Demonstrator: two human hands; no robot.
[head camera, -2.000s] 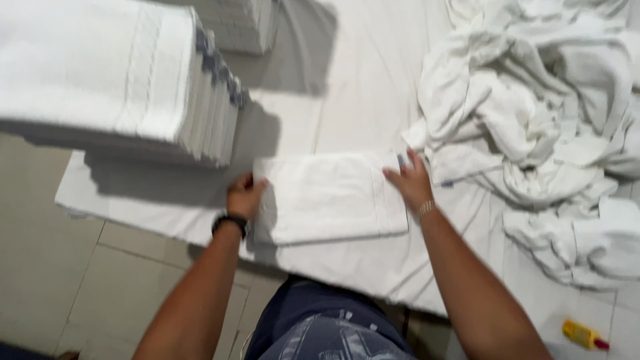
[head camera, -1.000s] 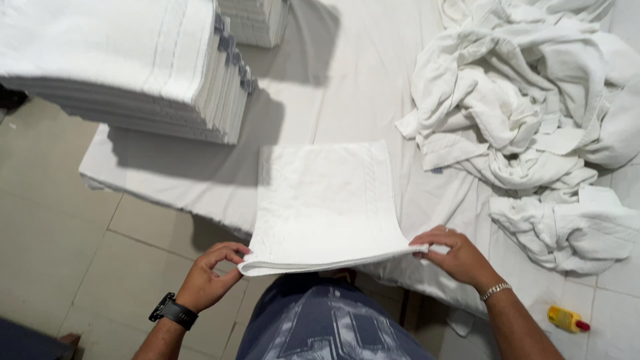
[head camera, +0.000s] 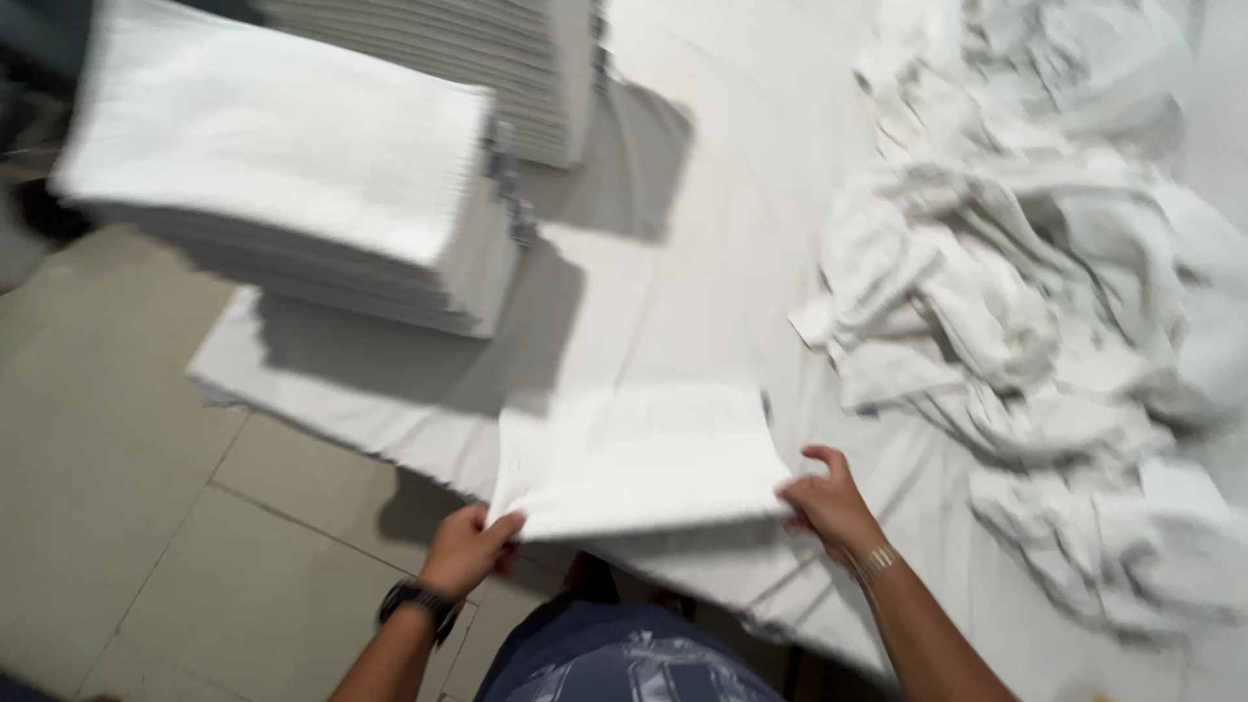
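A folded white cloth (head camera: 639,458) lies at the near edge of the covered table. My left hand (head camera: 473,551) pinches its near left corner between thumb and fingers. At its near right corner, my right hand (head camera: 824,502) grips the edge, with the index finger raised. To the left stands a tall stack of folded white cloths (head camera: 283,127), and a heap of crumpled white cloths (head camera: 1033,283) lies to the right.
Behind the near stack is a second stack of folded cloths (head camera: 468,49). A white sheet covers the table (head camera: 673,283), whose near edge runs diagonally above the tiled floor (head camera: 146,468).
A second ago the cloth reached farther back, with its near edge lifted in both hands; now it is shorter from front to back. Both hands have kept to its near corners.
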